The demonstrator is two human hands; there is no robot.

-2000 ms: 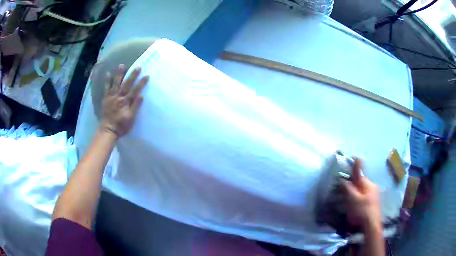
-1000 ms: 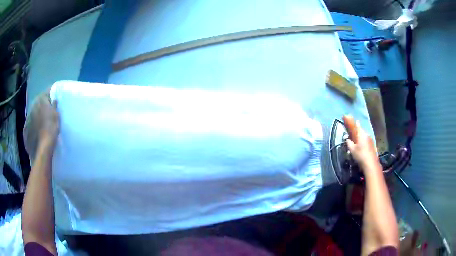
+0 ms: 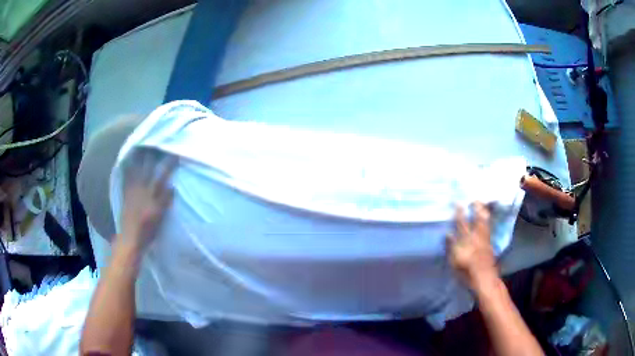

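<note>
The white garment (image 3: 306, 174) lies over the long padded form, with a fold line along its length and its lower part hanging over the front edge. The form's bare grey end (image 3: 99, 182) shows at the left. My left hand (image 3: 147, 195) is at the garment's left end, blurred, its fingertips at a fold; its grip is unclear. My right hand (image 3: 475, 243) lies on the garment near its right end, fingers apart. The steam iron (image 3: 550, 197) stands just beyond the garment's right end, untouched, partly hidden, its orange-brown handle showing.
A wooden strip (image 3: 376, 58) crosses the pale table top (image 3: 445, 104). A blue band (image 3: 202, 52) runs off the back. A yellow-brown block (image 3: 535, 131) lies behind the iron. Crumpled white cloth (image 3: 52, 316) is at the lower left, below a cluttered side table (image 3: 52, 233).
My right hand has let go of the iron and moved left onto the garment. The iron is at the right end. The garment, smooth before, now has folds along it.
</note>
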